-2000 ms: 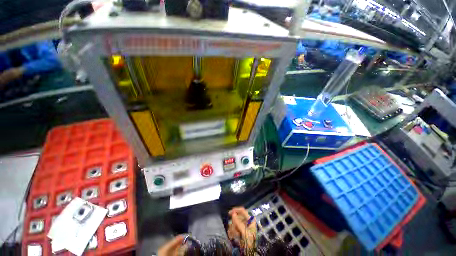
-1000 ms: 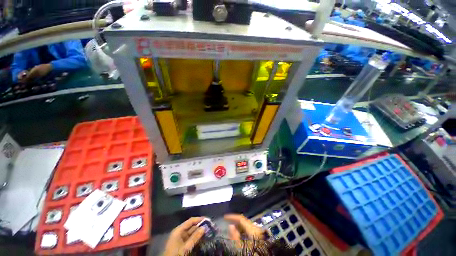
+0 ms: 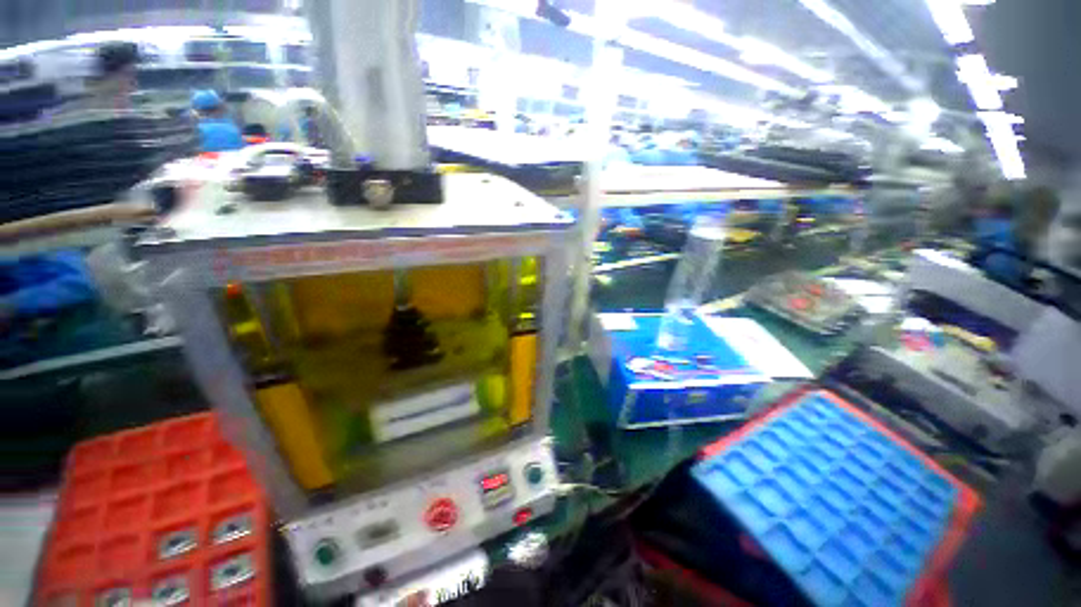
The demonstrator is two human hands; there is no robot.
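Note:
Neither of my hands shows in the picture now. The pneumatic press [image 3: 551, 243] stands nearest in front of me, with a yellow see-through window. Its black press head [image 3: 410, 337] hangs above the pale fixture [image 3: 424, 411] inside. The front panel has a green start button [image 3: 326, 553] at the left, another green start button [image 3: 533, 473] at the right, a red emergency stop [image 3: 440, 513] and a red timer display [image 3: 493, 483]. The red blister tray [image 3: 113, 492] lies left of the press, with several square parts in its lower pockets, cut off by the lower edge. The picture is blurred.
A blue control box [image 3: 685, 397] with a clear upright tube [image 3: 692, 279] stands right of the press. A blue tray [image 3: 830, 498] lies on red trays at the lower right. A flat grey case [image 3: 806, 302] lies behind. Blurred people in blue sit in the background.
The view has tilted up, so the press and trays sit lower in the picture. My hands, the small part, the white card and the dark-pocket tray have left the view.

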